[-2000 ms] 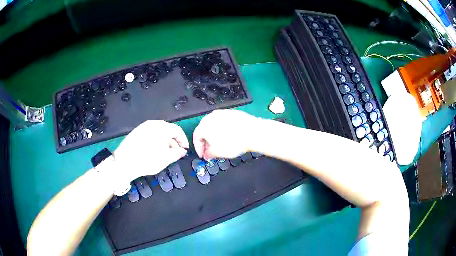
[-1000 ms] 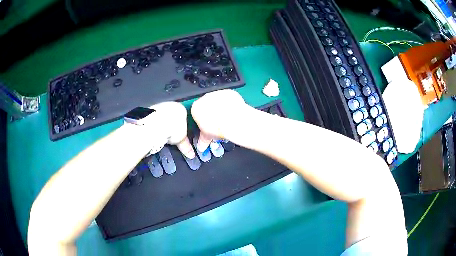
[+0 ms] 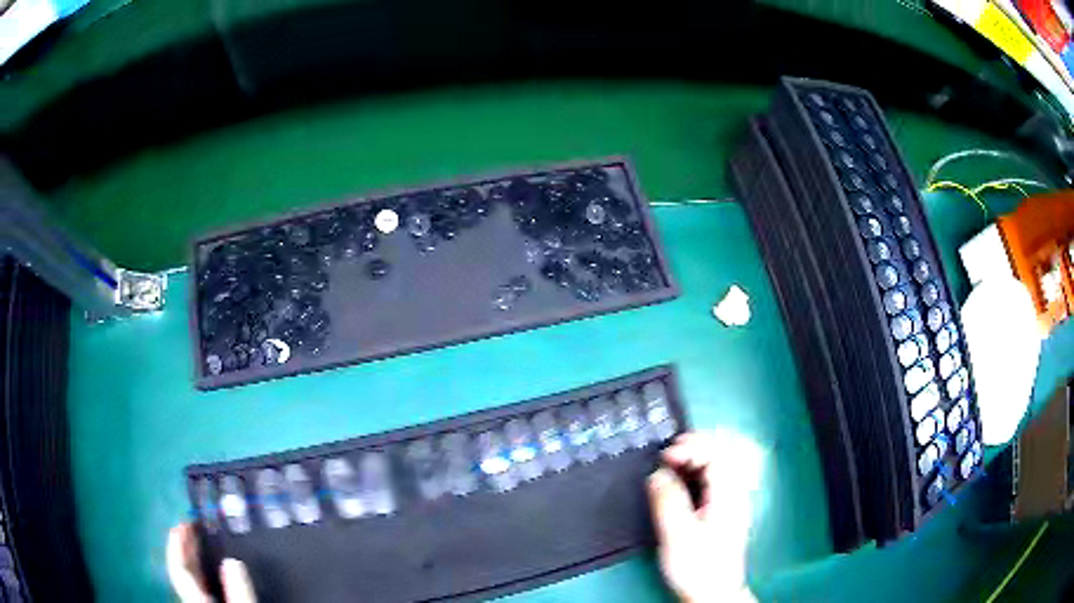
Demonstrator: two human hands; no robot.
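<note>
The long black working tray (image 3: 436, 556) lies nearest me, with a row of grey oval pieces (image 3: 542, 438) along its far side. The ovals are blurred and some show blue marks. My left hand (image 3: 210, 571) is at the tray's left end, cut off by the bottom edge, thumb on the near side of the row. My right hand (image 3: 707, 512) grips the tray's right end with bent fingers. Beyond it, the loose-parts tray (image 3: 400, 295) holds scattered small round black parts and a white round one (image 3: 386, 220).
A tall black tray stack (image 3: 813, 353) with rows of shiny round pieces stands right. A white scrap (image 3: 731, 306) lies left of it. A white sheet (image 3: 1001, 353) and orange box (image 3: 1042, 253) are far right. A metal post (image 3: 59, 236) stands left, near black layered edges (image 3: 35, 412).
My hands have parted from the middle of the oval row and moved to the tray's two ends. The view has shifted, and the whole oval row now shows.
</note>
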